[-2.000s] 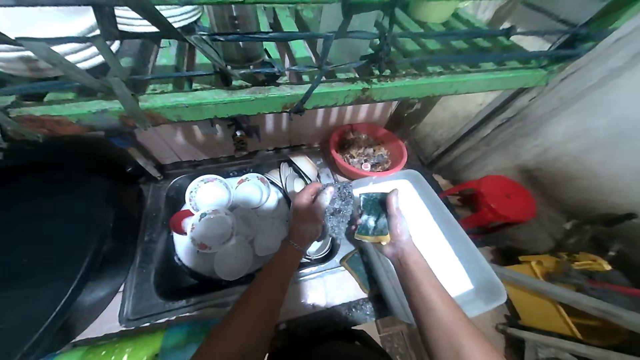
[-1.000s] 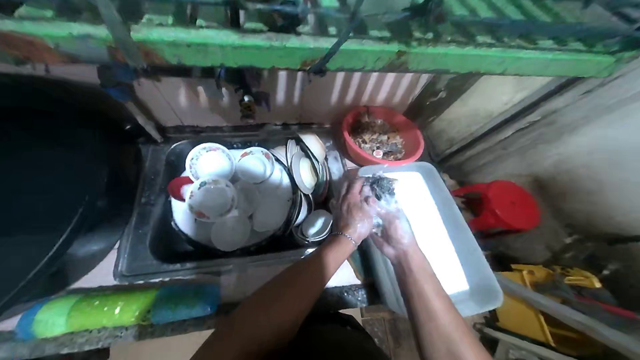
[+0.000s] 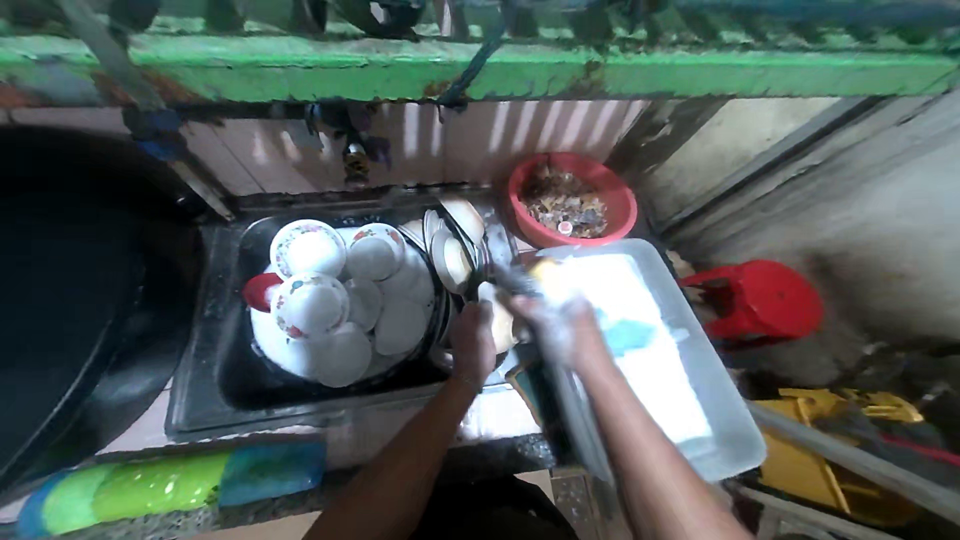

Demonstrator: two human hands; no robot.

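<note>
My left hand (image 3: 474, 343) grips a small pale bowl (image 3: 501, 322) by its side, over the right edge of the black sink (image 3: 196, 360). To its right my right hand (image 3: 559, 326), wet with suds and blurred by motion, holds a scrubbing sponge (image 3: 551, 279) that shows yellow, with something grey beside it. Below that hand is a translucent plastic tub (image 3: 724, 420) with whitish soapy water. Inside the sink, white bowls with floral rims (image 3: 309, 306) and a red cup (image 3: 261, 291) lie at the left. Plates and dishes (image 3: 454, 259) lean in a stack at the right.
Behind the tub stands a red basin (image 3: 622, 210) with food scraps. A tap (image 3: 355, 161) is on the tiled wall under a green rack (image 3: 525, 75). A large black vessel (image 3: 67, 315) stands left, a red stool (image 3: 780, 300) right. A green-blue roll (image 3: 165, 484) lies along the front edge.
My hands were together over the tub one second ago. Now they are apart, the left one moved to the sink's right edge and holding a bowl. The view has shifted.
</note>
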